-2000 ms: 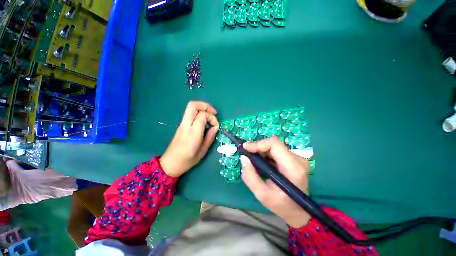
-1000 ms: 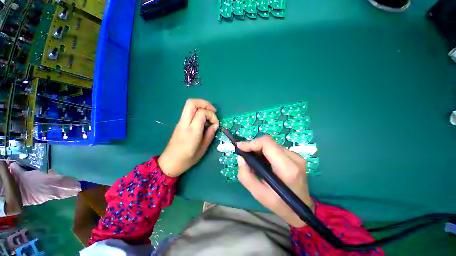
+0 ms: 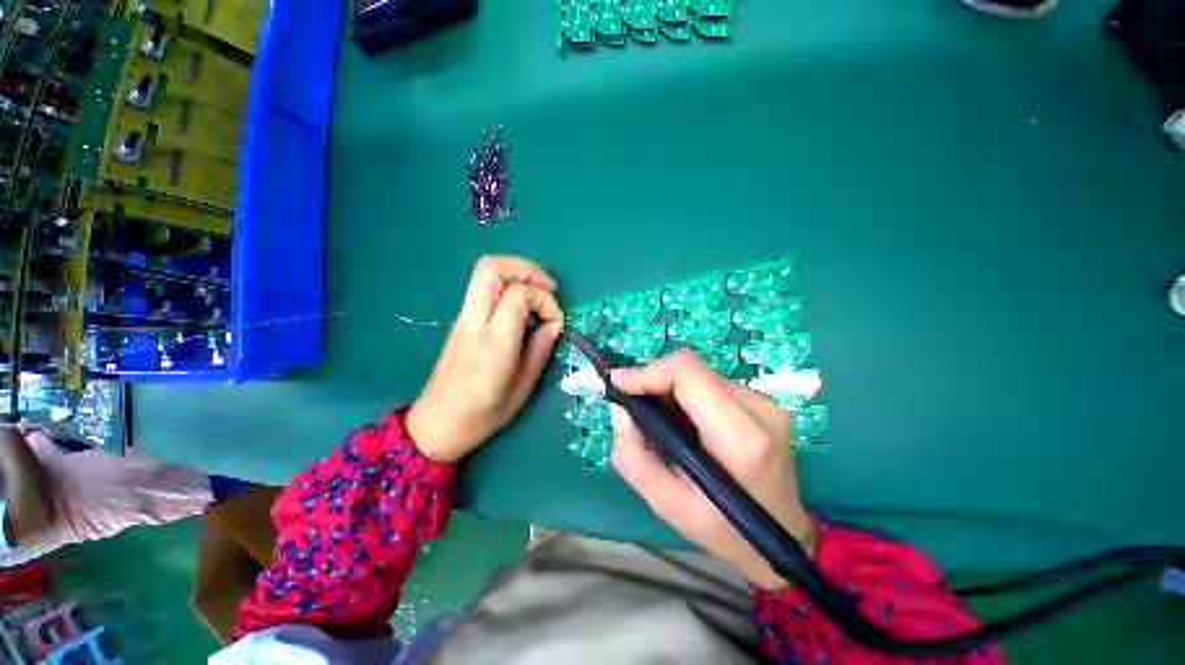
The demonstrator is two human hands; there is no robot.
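Note:
A green PCB panel [image 3: 702, 312] lies on the mat in front of me, with white patches on it. My right hand [image 3: 708, 455] holds a black soldering iron [image 3: 728, 487] like a pen, its tip at the panel's upper left corner. My left hand [image 3: 487, 357] has its fingers pinched at the same corner, beside the tip. A thin solder wire [image 3: 422, 320] runs left from these fingers. The fingertips hide the contact point. A small dark pile of loose components [image 3: 489, 179] lies beyond my left hand.
A blue bin [image 3: 283, 195] with yellow PCB assemblies [image 3: 182, 130] stands at the left. A second green panel [image 3: 646, 18] and a black case [image 3: 411, 18] are at the far edge. Black cables [image 3: 1079, 572] run right. Another person's sleeve [image 3: 117, 494] shows lower left.
The view has shifted slightly, so the panel, pile and bin sit a little differently in it. Both hands keep nearly the same pose at the panel's corner.

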